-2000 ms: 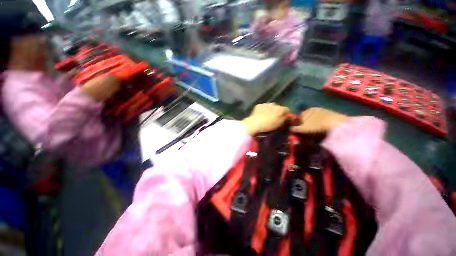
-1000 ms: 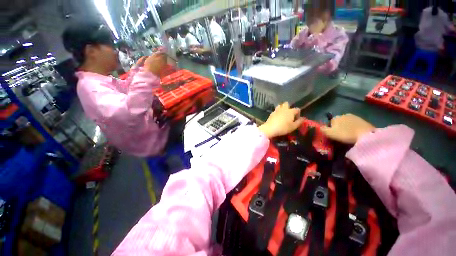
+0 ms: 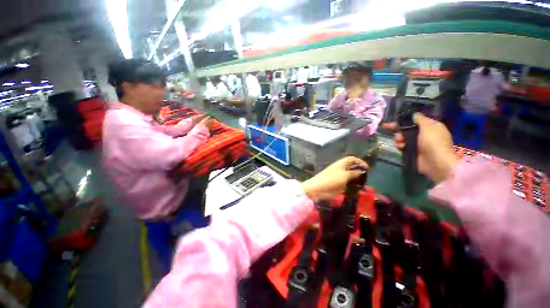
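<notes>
A red watch tray (image 3: 278,275) lies in front of me, covered with several black smartwatches; some lie face down with round sensors showing, such as the smartwatch (image 3: 365,264). My right hand (image 3: 435,144) is raised above the far right part of the tray and grips a strapped black smartwatch (image 3: 409,141), its band hanging down. My left hand (image 3: 339,178) is at the tray's far edge, its fingertips pinching the top end of a dark watch or strap that hangs over the tray. The exact part held there is too blurred to tell.
A calculator (image 3: 249,178) lies on white paper (image 3: 218,194) to the left. Behind are a blue-fronted panel (image 3: 269,144) and a grey box (image 3: 312,150). A person in pink (image 3: 148,153) stands left by stacked red trays (image 3: 218,146). Another tray (image 3: 531,181) lies right.
My right hand has risen from the tray's far edge and now holds up a watch. My left hand now pinches something dark at that edge. The view has tilted up.
</notes>
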